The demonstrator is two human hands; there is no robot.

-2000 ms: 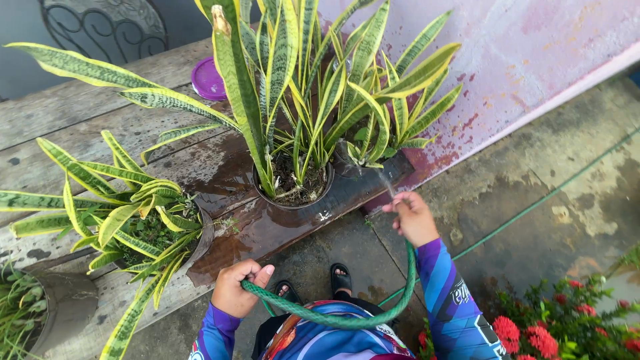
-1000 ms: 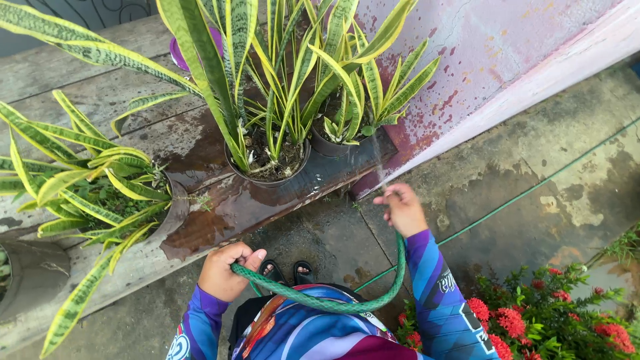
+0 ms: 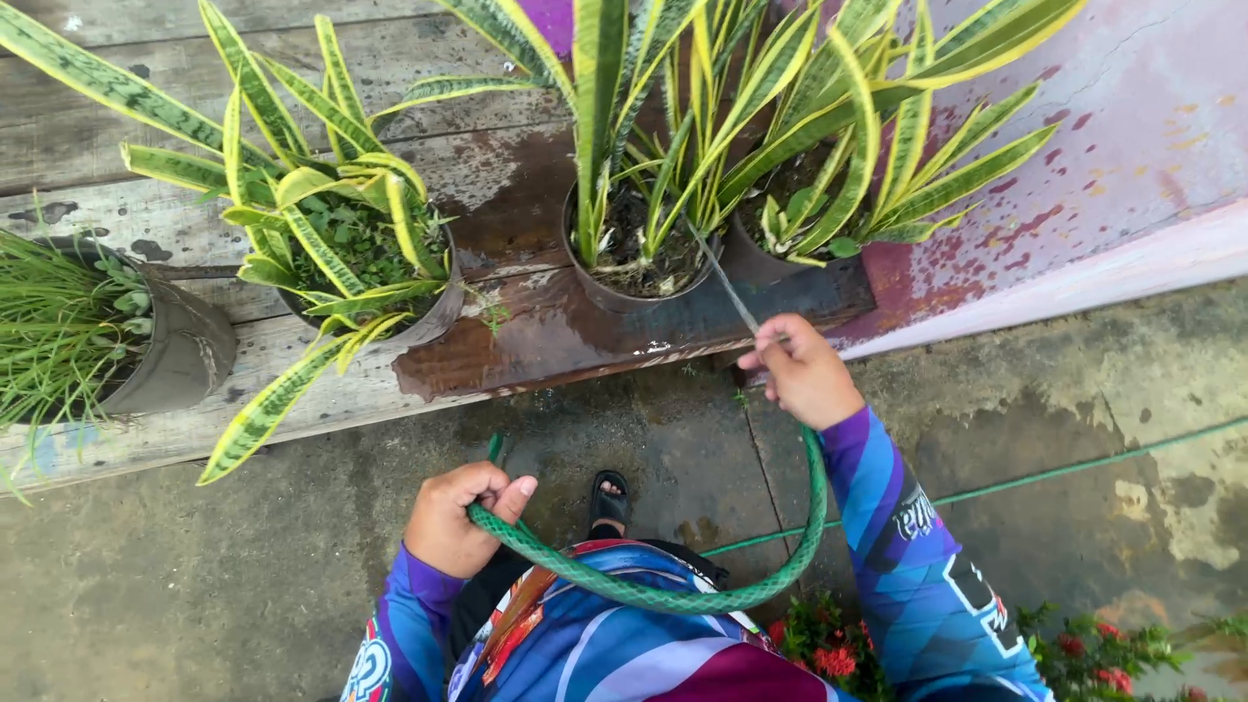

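Note:
My right hand (image 3: 804, 370) grips the end of a green garden hose (image 3: 663, 593), and a thin stream of water (image 3: 721, 280) runs from it to the middle potted snake plant (image 3: 648, 263). Lower left, my left hand (image 3: 463, 517) is closed around another stretch of the hose, which loops across my body between both hands. A second snake plant (image 3: 814, 219) stands in a pot just right of the middle one. Farther left, a variegated snake plant (image 3: 341, 249) fills another pot. The hose's nozzle end is hidden by my fingers.
The pots stand on a weathered wooden bench (image 3: 322, 385), wet around the middle. A pot of grassy plants (image 3: 175, 341) is at the far left. A stained pink wall (image 3: 1102, 175) rises at right. Green hose line (image 3: 1072, 468) crosses the concrete floor; red-flowered shrubs (image 3: 834, 658) grow below.
The view has shifted left along the bench, showing more of the grassy pot. The water stream now reaches the middle pot; earlier it fell near the right pot. Both hands still hold the hose.

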